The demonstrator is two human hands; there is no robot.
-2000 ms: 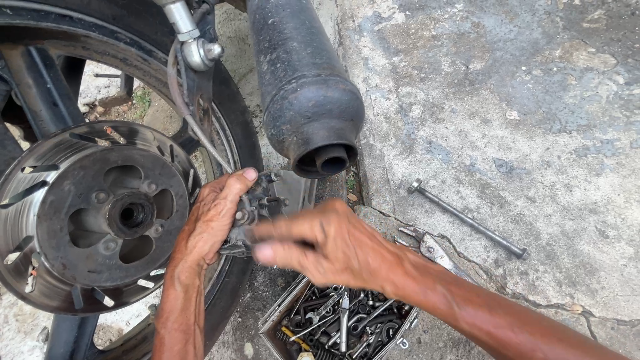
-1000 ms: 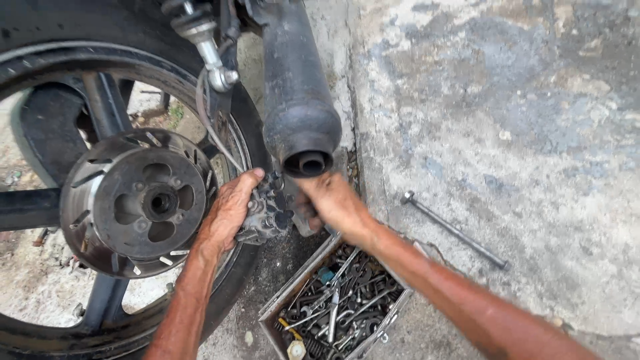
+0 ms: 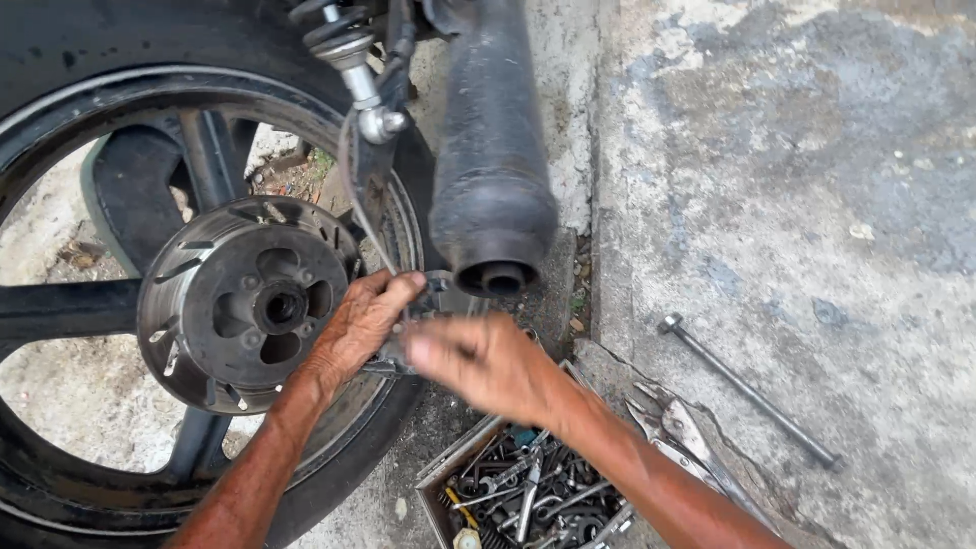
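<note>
My left hand (image 3: 362, 320) grips a metal brake caliper (image 3: 394, 352) between the wheel and the exhaust muffler (image 3: 496, 175). A thin brake hose (image 3: 366, 221) runs down to the caliper from above. My right hand (image 3: 473, 362) is blurred at the caliper's right side, its fingers over the part; whether it holds anything is hidden by the blur. Left of my hands is the slotted brake disc (image 3: 248, 305) on the black spoked wheel (image 3: 57, 311). Part of the caliper is covered by both hands.
A box of wrenches and sockets (image 3: 457, 450) stands below my right forearm. Locking pliers (image 3: 690, 435) lie right of that forearm on cracked concrete. Farther right lies a long axle bolt (image 3: 751, 393). A shock absorber (image 3: 354, 69) hangs above the wheel.
My right hand was under the muffler's end a second ago and is now farther left, over the caliper. My left hand has kept its hold on the caliper.
</note>
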